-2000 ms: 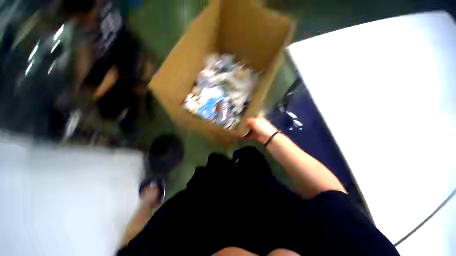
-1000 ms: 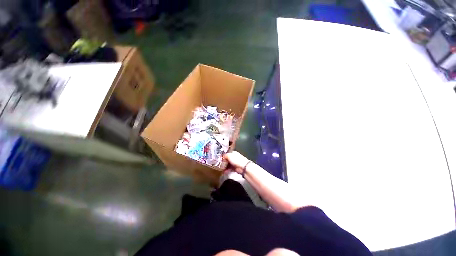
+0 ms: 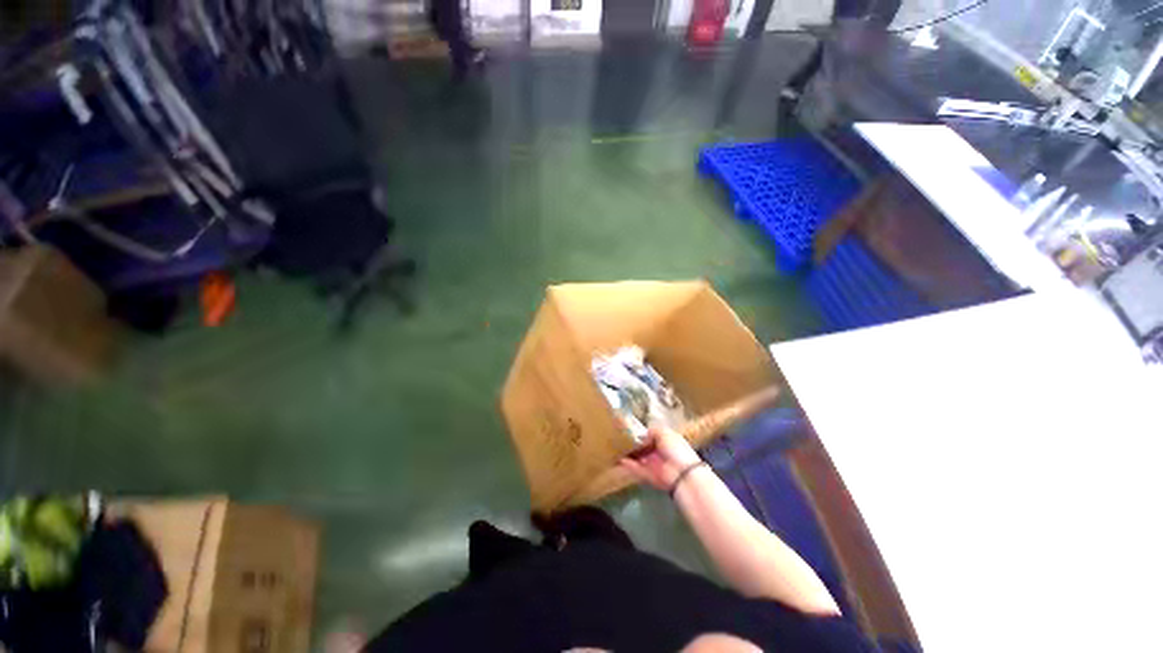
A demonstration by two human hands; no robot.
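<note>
An open brown cardboard box [image 3: 561, 427] is tilted in front of me, above or on the green floor. Mixed white, blue and dark scraps [image 3: 634, 389] lie inside it. My right hand [image 3: 663, 459], with a dark band at the wrist, grips the box's near rim, fingers outside and thumb over the edge. A small blurred skin-toned patch at the bottom edge, left of my dark clothing, may be my left hand [image 3: 344, 635]; its fingers cannot be made out.
A white tabletop [image 3: 982, 434] is close on the right, with blue pallets [image 3: 781, 191] beyond. At lower left a carton [image 3: 262, 580] carries a lime-green bag [image 3: 41, 542] and black cloth [image 3: 117, 580]. A black wheeled chair [image 3: 319, 217] and an orange item [image 3: 218, 299] are upper left.
The view has swung from the side tables to the open floor and pallets. The box has stayed in my right hand and now sits further right in view, with fewer scraps visible.
</note>
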